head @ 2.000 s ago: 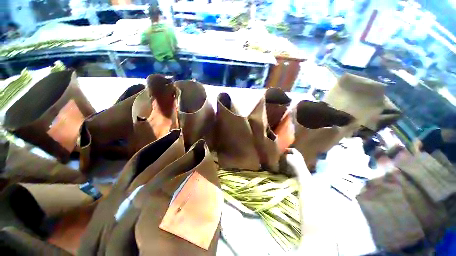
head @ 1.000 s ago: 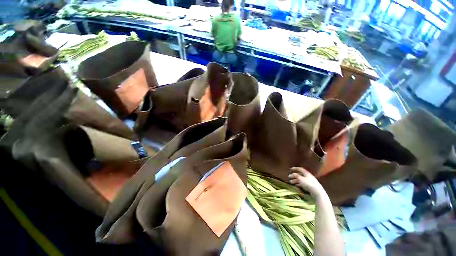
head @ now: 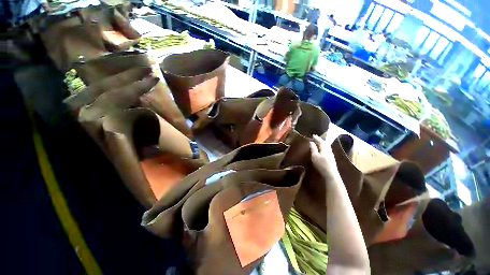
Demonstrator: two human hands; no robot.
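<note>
My right hand [head: 321,154] reaches forward over the bench, with its fingertips at the near rim of a standing brown bag body [head: 304,119] with a round, dark opening. The fingers appear to pinch that rim. In front, several brown bag bodies lean together; the nearest has an orange-tan pocket patch [head: 257,225]. My left hand is out of the picture.
Yellow-olive strips [head: 305,244] lie below my forearm. More open bag bodies stand at left, including one with a pocket [head: 196,75], and at right [head: 446,225]. A person in green [head: 302,58] is at a far bench. A yellow line [head: 56,193] marks the dark floor.
The view has swung left, so the bags sit further right and more floor shows. My right hand has moved from above the strips to the round bag's rim.
</note>
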